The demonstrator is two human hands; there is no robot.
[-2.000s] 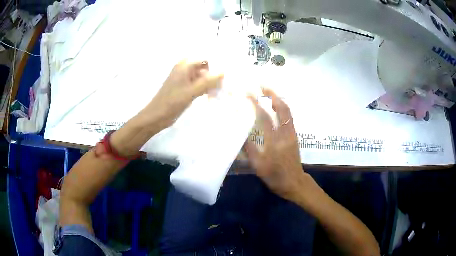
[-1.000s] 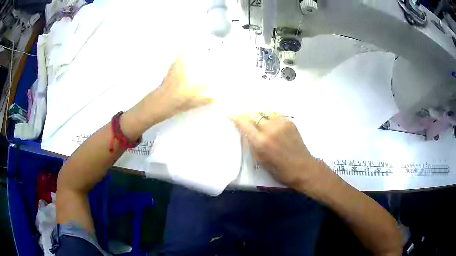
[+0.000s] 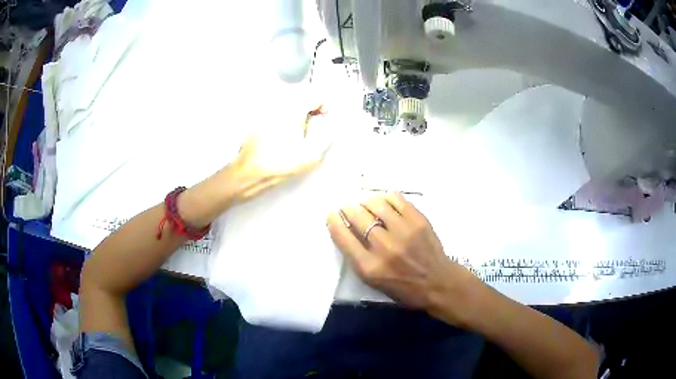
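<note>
A white fabric piece (image 3: 278, 259) lies on the white table below the needle area and hangs over the front edge. My left hand (image 3: 278, 159) lies on its upper left part, fingers toward the needle; the glare washes out the fingertips. My right hand (image 3: 389, 248) lies at the right edge of the fabric, palm down, fingers bent; what is under the fingers is hidden. A slim dark tool (image 3: 393, 192) lies just above my right fingers. The sewing machine's needle area (image 3: 382, 107) is above my hands, partly lost in glare.
More white fabric (image 3: 111, 111) covers the table's left side. A white lamp tube (image 3: 290, 44) hangs left of the needle. A pink scrap (image 3: 611, 198) lies by the machine's right end. A printed ruler (image 3: 563, 268) runs along the front edge. A blue bin (image 3: 30, 296) stands at lower left.
The fabric's lower end hangs lower over the front edge. My right hand has moved down and flattened. The slim dark tool now shows more clearly. The camera view has also shifted.
</note>
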